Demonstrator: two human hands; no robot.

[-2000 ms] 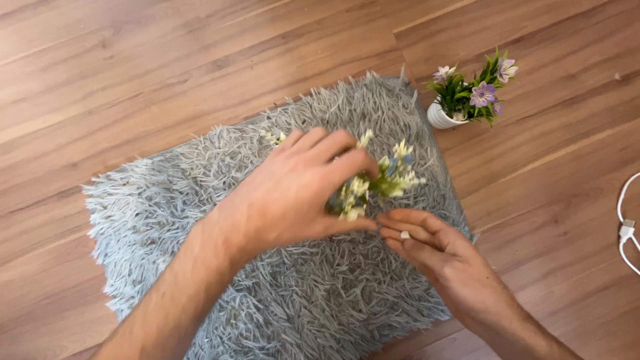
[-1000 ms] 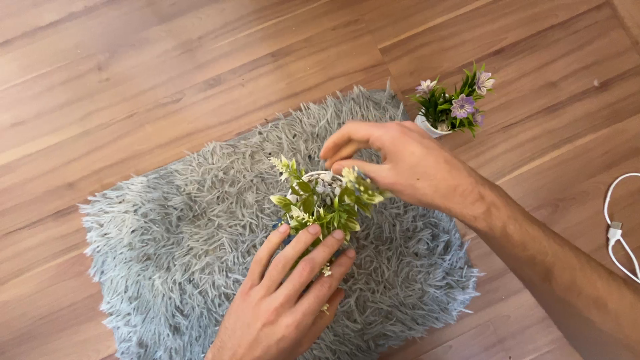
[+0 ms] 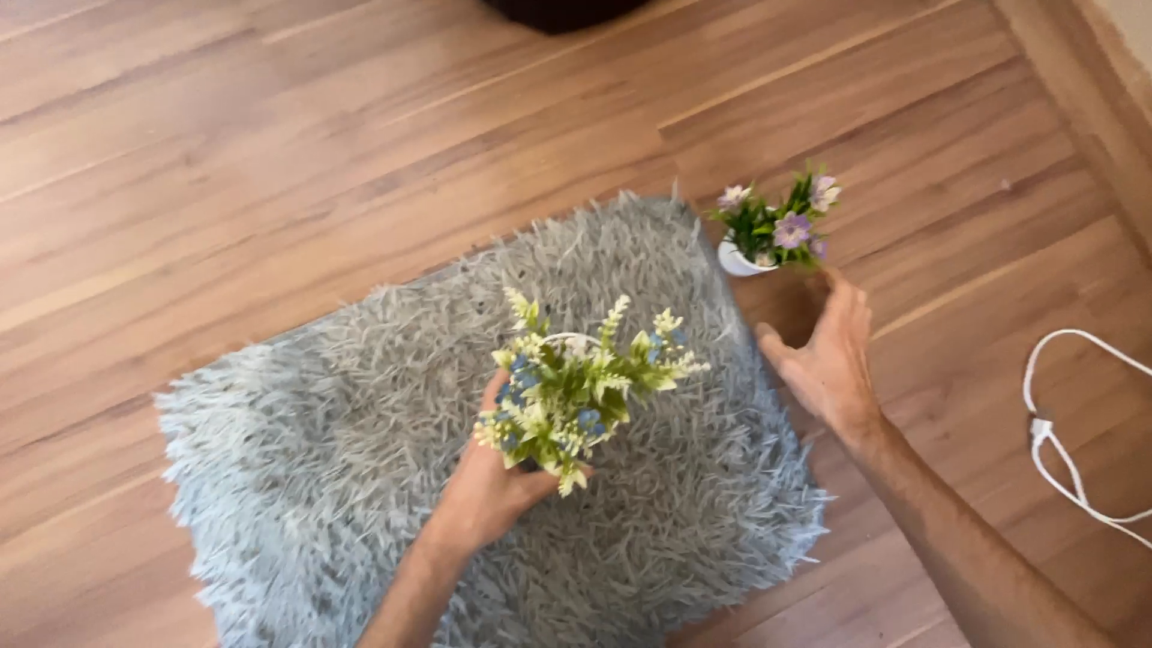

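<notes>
My left hand point(image 3: 493, 486) is around the pot of an artificial plant point(image 3: 576, 396) with pale yellow and blue flowers, over the middle of a shaggy grey rug point(image 3: 378, 432). The foliage hides most of that pot and my fingertips; only a piece of its white rim shows. To the right, my right hand point(image 3: 832, 360) is empty, thumb and fingers apart, just below a second artificial plant point(image 3: 783, 225) with purple and white flowers. Its white pot point(image 3: 742, 259) stands on the wooden floor beside the rug's upper right corner.
A white cable point(image 3: 1041, 430) with a connector lies looped on the wooden floor point(image 3: 945, 270) at the right. At the top edge part of a dark object point(image 3: 567, 11) shows. A wooden border strip point(image 3: 1071, 117) runs along the upper right.
My right hand has left the yellow and blue plant and moved right, near the purple-flowered one. My left hand, earlier over the foliage, is now at its pot. The view has shifted.
</notes>
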